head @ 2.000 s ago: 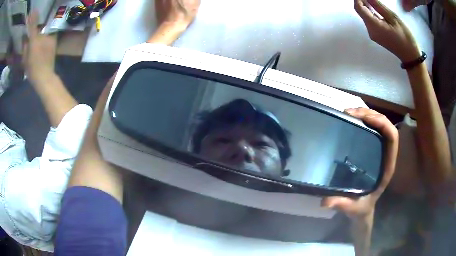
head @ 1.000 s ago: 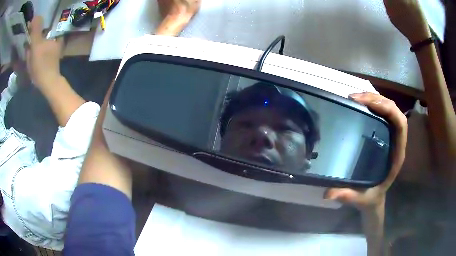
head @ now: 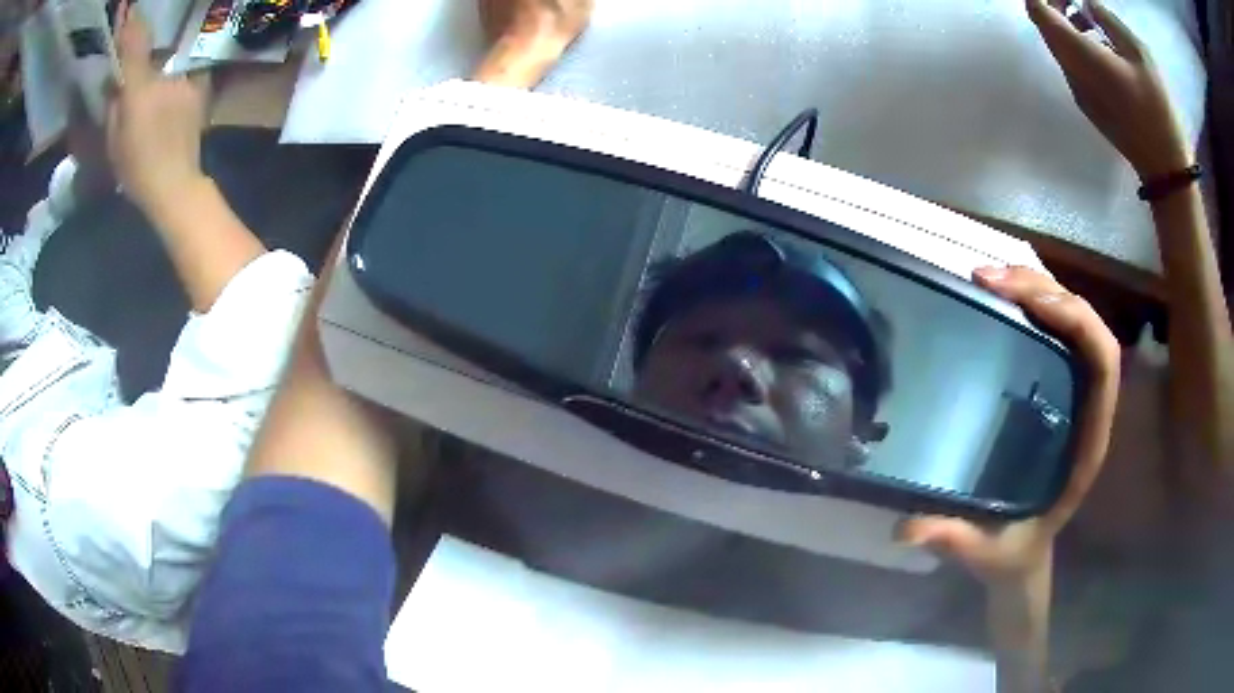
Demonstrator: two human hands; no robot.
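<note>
A long black glossy rearview mirror unit (head: 501,271) with rounded ends lies tilted on a white box (head: 447,366), facing me and reflecting a face with a headband device. A short black cable (head: 785,142) loops from its top edge. My right hand (head: 1069,393) grips the right end of the mirror and box, thumb below and fingers above. My left forearm, in a blue sleeve, runs up behind the box's left end. A hand beyond the box at the top is cut by the frame; whose it is cannot be told.
A white-covered table (head: 866,81) lies beyond. Coiled wiring with a yellow tip (head: 322,41) is at top left. A person in a white sleeve (head: 203,393) sits left, hand raised. Another person's braceleted arm (head: 1177,217) is at right. A white panel (head: 650,630) lies near me.
The whole view has shifted right and slightly up. The mirror and box keep nearly the same hold and tilt. The arm at right has moved its hand over the table.
</note>
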